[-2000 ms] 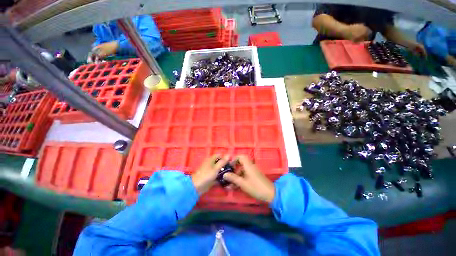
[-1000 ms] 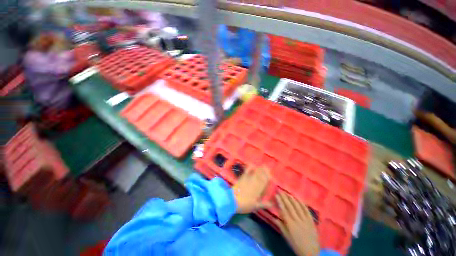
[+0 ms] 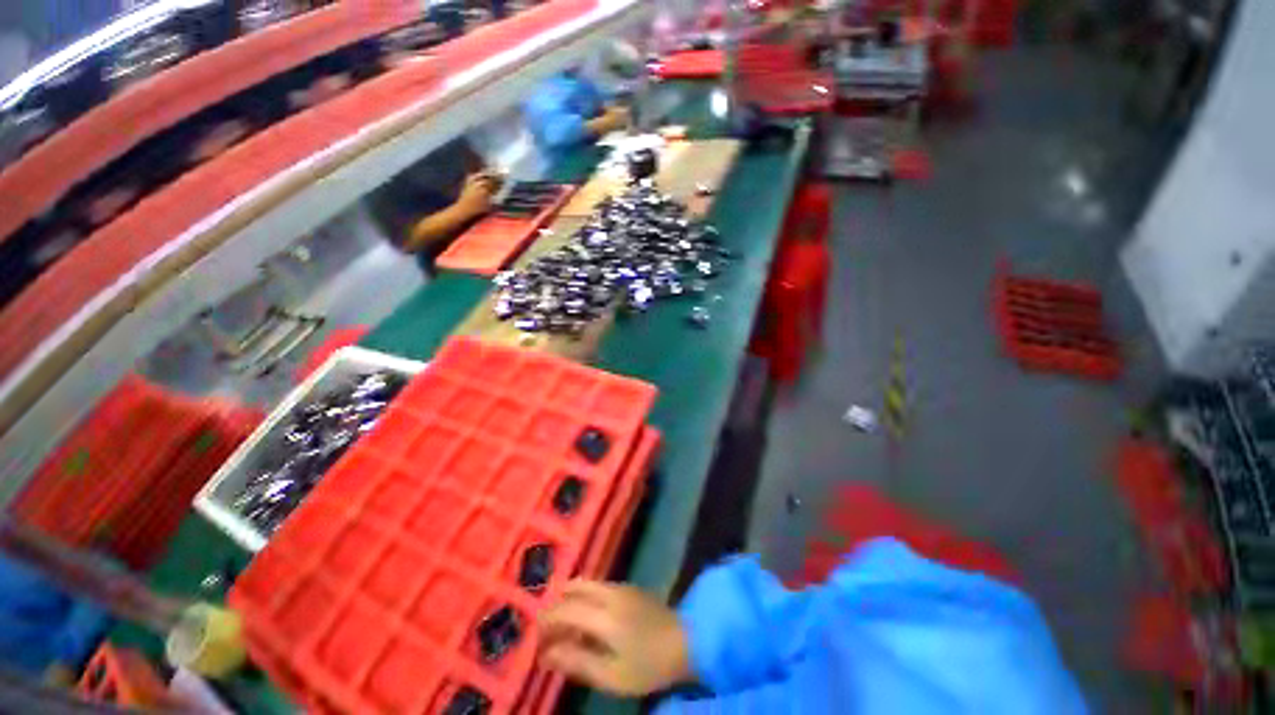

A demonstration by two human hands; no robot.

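The red pocket tray (image 3: 406, 489) lies on another red tray and appears slanted in view. Several dark square parts (image 3: 537, 564) sit in the pockets along its near edge, and the other visible pockets are plain red. My right hand (image 3: 608, 636) is at that near edge, beside a filled pocket. Its fingers are slightly apart and I see nothing in them, though their undersides are hidden. My left hand is out of the picture.
The white bin (image 3: 231, 514) of dark parts stands behind the tray. A loose parts pile (image 3: 615, 266) lies further along the green bench (image 3: 706, 377). A yellow roll or cup (image 3: 206, 640) is at lower left. Across the bench, a person's arm (image 3: 455, 217) is by a red tray. Red trays (image 3: 1052, 324) are on the floor.
The view has swung right, towards the bench end and floor. My left hand has left the picture. More filled pockets now show along the tray's near edge.
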